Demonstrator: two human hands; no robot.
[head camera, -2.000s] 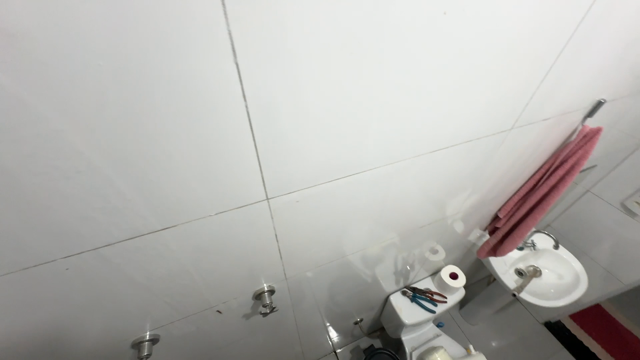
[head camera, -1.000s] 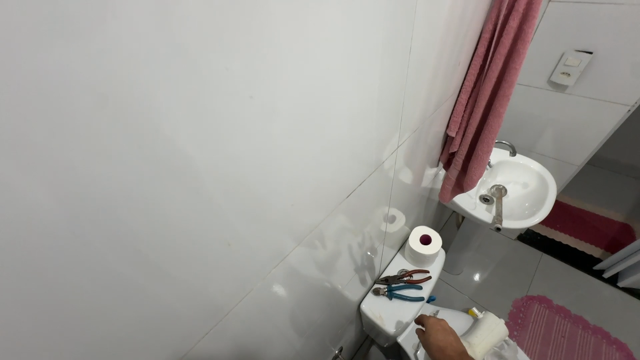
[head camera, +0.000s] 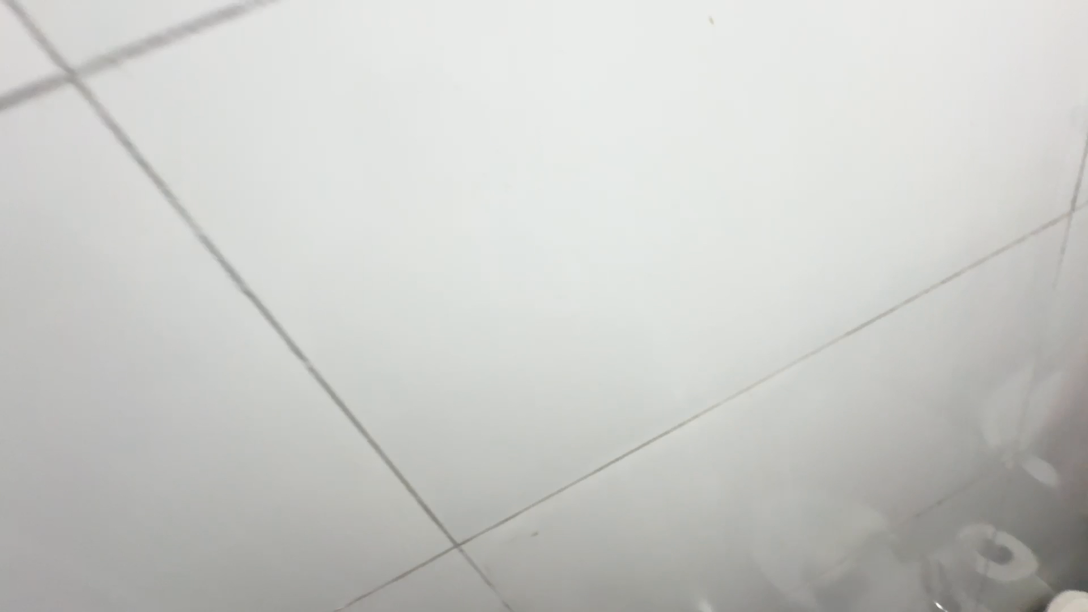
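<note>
Neither my left hand nor my right hand shows in the head view now, so what they hold or touch is hidden. White glossy wall tiles (head camera: 595, 280) with thin grey joints fill nearly the whole view. At the bottom right corner the edge of a white roll (head camera: 1073, 602) just comes into sight, cut off by the frame.
Low on the right, the shiny wall carries a blurred reflection of a toilet paper roll (head camera: 999, 552). A joint between tiles (head camera: 680, 425) runs slantwise up to the right.
The view has swung strongly onto the wall. A hand seen by the toilet one second ago is out of sight, as are the pliers, the washbasin and the pink towel.
</note>
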